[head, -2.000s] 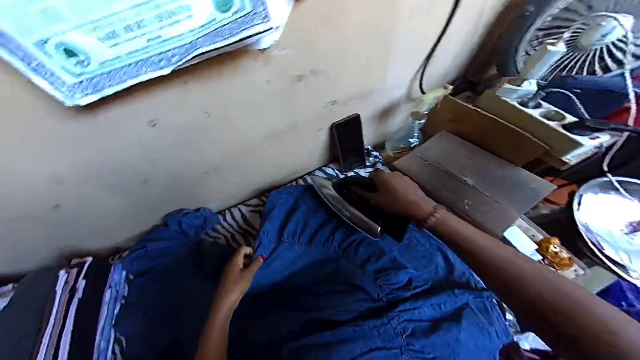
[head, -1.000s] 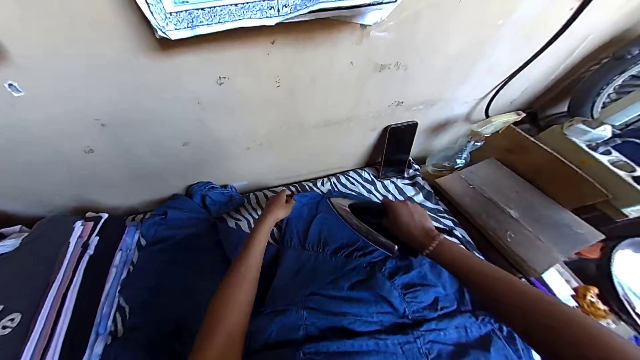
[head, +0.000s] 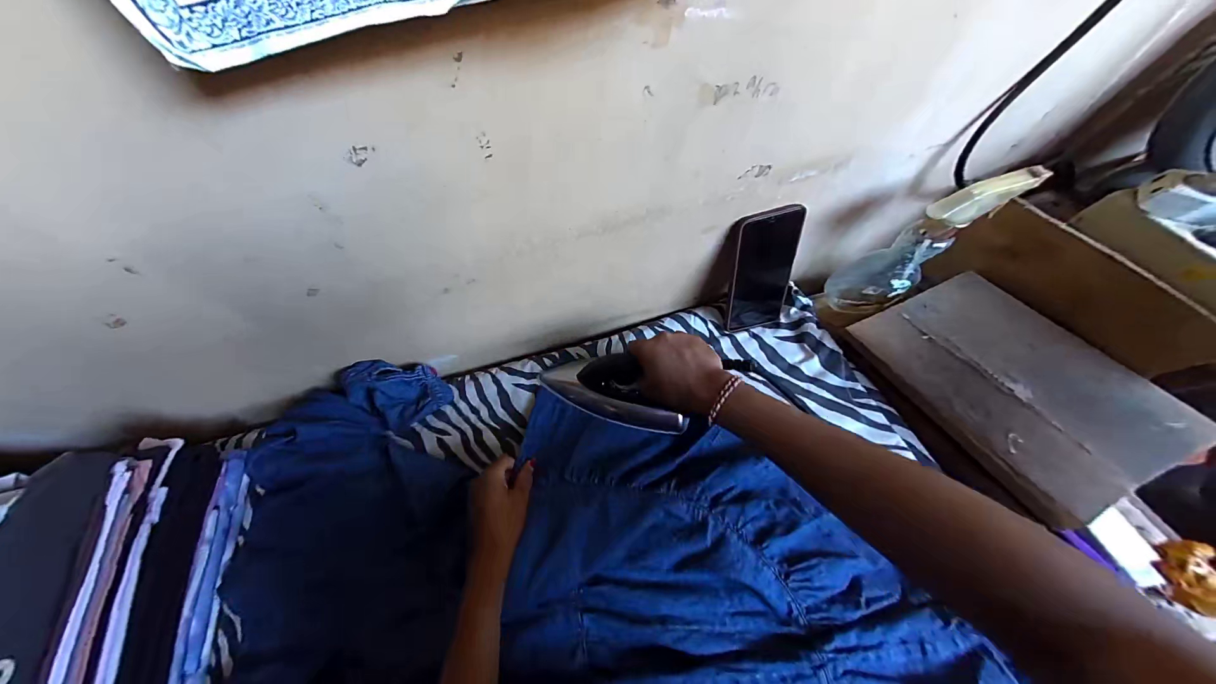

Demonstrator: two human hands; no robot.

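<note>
My right hand (head: 679,370) is closed round the black handle of an electric iron (head: 622,408). The iron lies on the upper part of a dark blue denim garment (head: 655,560), its tip pointing left. My left hand (head: 499,494) pinches the garment's edge between thumb and fingers, below and left of the iron. Gathered seams and creases run across the denim. More blue denim (head: 351,522) lies to the left, with a bunched part (head: 394,389) near the wall. Under it all is a zebra-striped cloth (head: 817,361).
A smartphone (head: 766,268) leans upright against the wall. Folded clothes (head: 114,560) lie at the far left. To the right are a flat brown board or box (head: 1035,389), an open cardboard box (head: 1073,275) and a clear plastic bottle (head: 879,275). A black cable (head: 1026,85) hangs along the wall.
The iron, in my right hand, has moved to the garment's top left edge. My left hand has shifted from near the striped cloth's top down along the garment's edge.
</note>
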